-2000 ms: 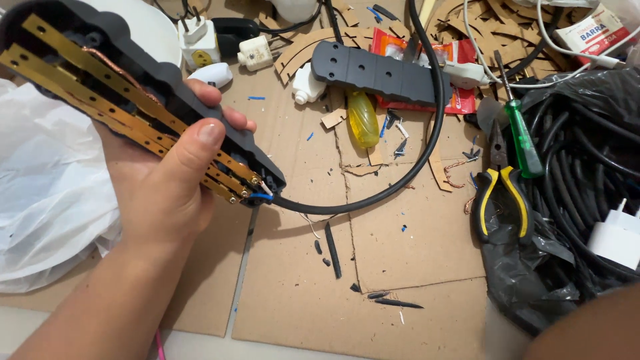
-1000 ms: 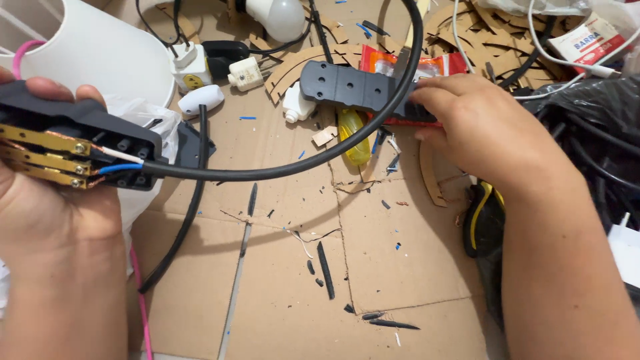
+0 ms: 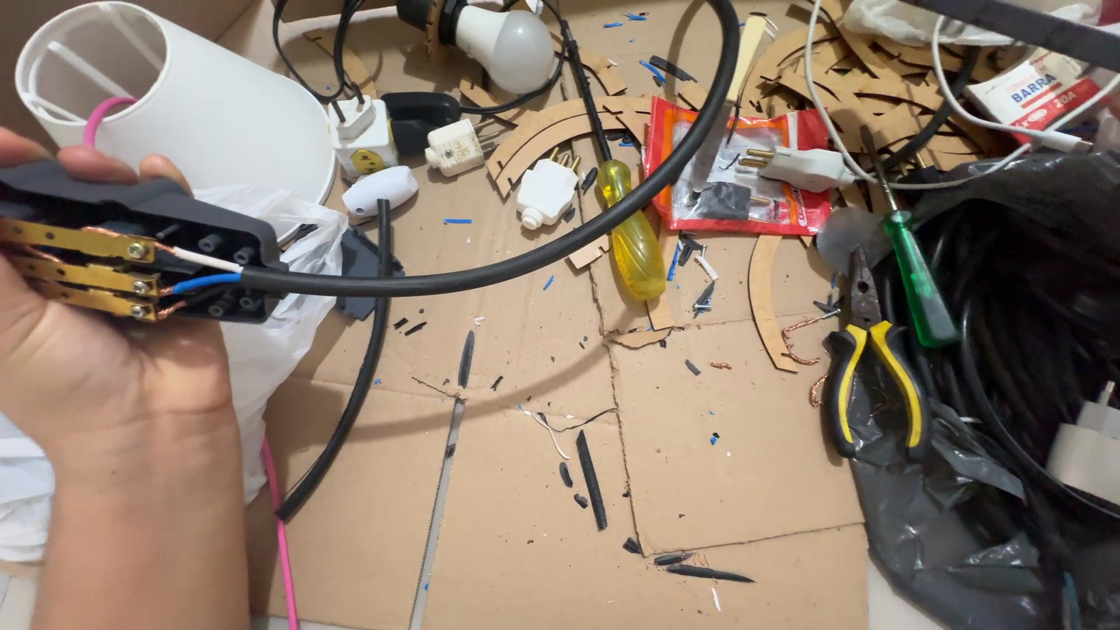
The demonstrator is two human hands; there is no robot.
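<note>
At the left, my left hand (image 3: pixel 122 367) holds the black plastic housing of a power strip (image 3: pixel 210 241), its inner side showing. Brass contact bars (image 3: pixel 87 278) run along it, with screws at their ends. A white and a blue wire join two bars, and bare copper strands reach the lowest one. These come out of a thick black cable (image 3: pixel 437 282) that curves up to the top. My right hand is out of view. A yellow-handled screwdriver (image 3: pixel 632 236) lies behind the cable, beside a red plastic packet (image 3: pixel 787 214).
Pliers with yellow and black handles (image 3: pixel 878 385) and a green-handled screwdriver (image 3: pixel 919 280) lie right, by coiled black cable (image 3: pixel 1006 324). White plugs (image 3: pixel 547 192), a light bulb (image 3: pixel 507 48) and cardboard scraps (image 3: pixel 551 131) lie farther back. A white lampshade (image 3: pixel 236 105) stands back left.
The black cover that lay on the red packet, under my right hand one second ago, is gone from there, and that hand has left the view. My left hand has turned the housing and lowered it since two seconds ago.
</note>
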